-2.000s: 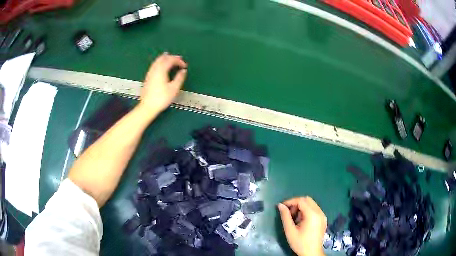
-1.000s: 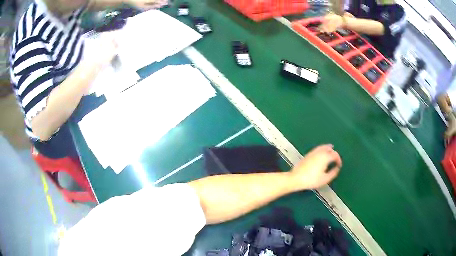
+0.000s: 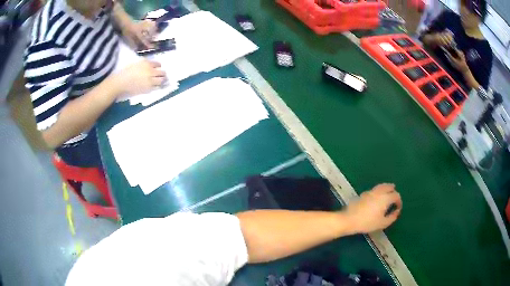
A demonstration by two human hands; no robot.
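My left hand (image 3: 376, 210) is over the belt's edge, its wrist above the pale rail (image 3: 286, 120). Its fingers are curled. A small dark patch shows between them; I cannot tell whether it is a part or a shadowed gap. My right hand is out of the picture. A heap of small black plastic pieces (image 3: 313, 278) is cut off by the bottom edge, below my forearm. On the green belt lie a phone assembly with a pale strip (image 3: 345, 77), a keypad phone (image 3: 284, 55) and another keypad phone (image 3: 245, 23) further back.
A large dark slab (image 3: 296, 193) lies behind my forearm. White sheets (image 3: 190, 125) cover the table at left. A person in a striped shirt (image 3: 72, 67) sits beyond on a red stool (image 3: 92, 184). Red trays (image 3: 414, 72) and a person in dark clothes are across the belt.
Since two seconds ago the view has turned left and my right hand has left the picture. Over the last second, the belt phones shift slightly right in view; my left hand stays at the rail.
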